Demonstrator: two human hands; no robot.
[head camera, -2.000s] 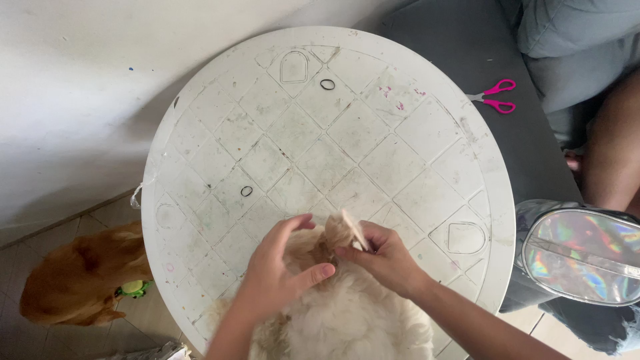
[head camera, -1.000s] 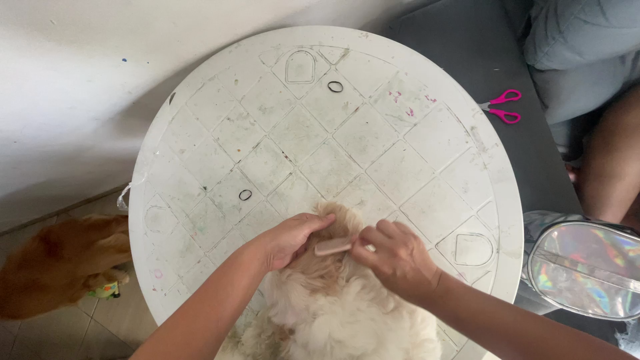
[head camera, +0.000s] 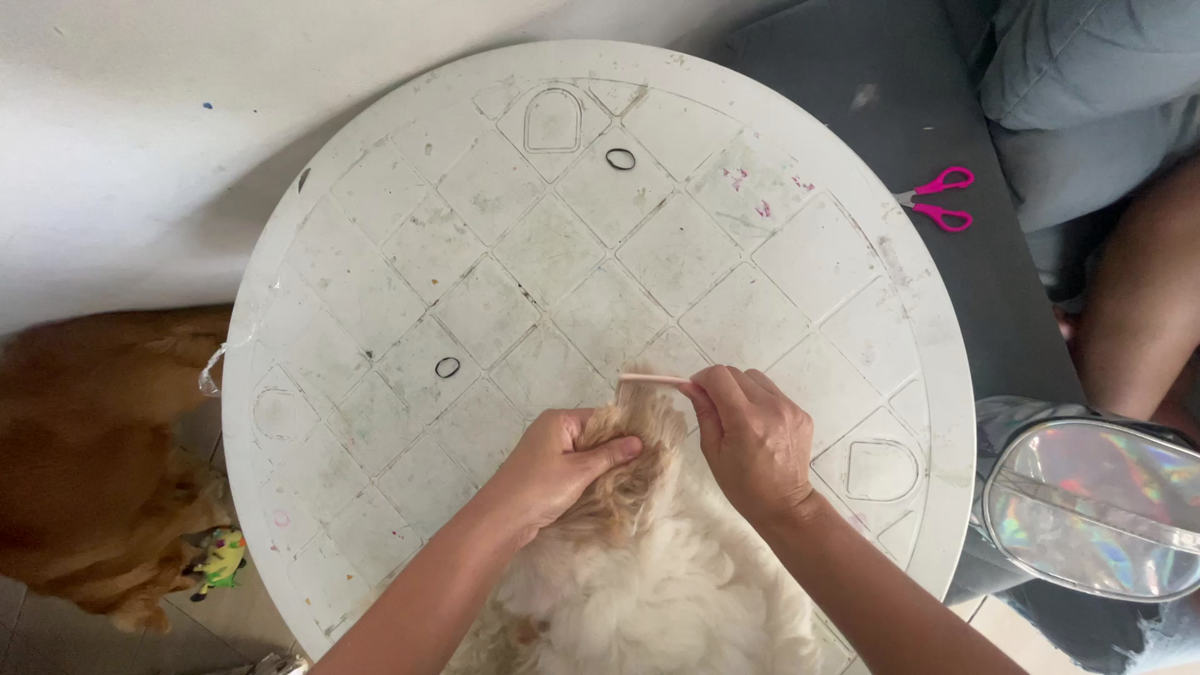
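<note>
A dog with long cream-white fur (head camera: 670, 572) is at the near edge of a round white plastic table (head camera: 600, 272). My left hand (head camera: 572, 464) grips a tuft of its tan fur, thumb on top. In my right hand (head camera: 750, 436) is a thin pale pink comb (head camera: 653, 379), held by one end and lying across the tips of the lifted tuft. Its teeth are hard to make out in the fur. Two small black elastic bands, one near the far side (head camera: 620, 159) and one left of the middle (head camera: 447, 367), lie on the tabletop.
Pink-handled scissors (head camera: 942, 199) lie on a dark grey seat (head camera: 900, 103) at the right. A seated person's leg (head camera: 1139, 291) and an iridescent pouch (head camera: 1097, 506) are at the right edge. A brown dog (head camera: 103, 450) lies on the floor at left beside a green toy (head camera: 221, 560).
The comb has moved from over the fur nearer the dog out to the tips of the tuft. My left hand, open beside the fur two seconds ago, now grips it.
</note>
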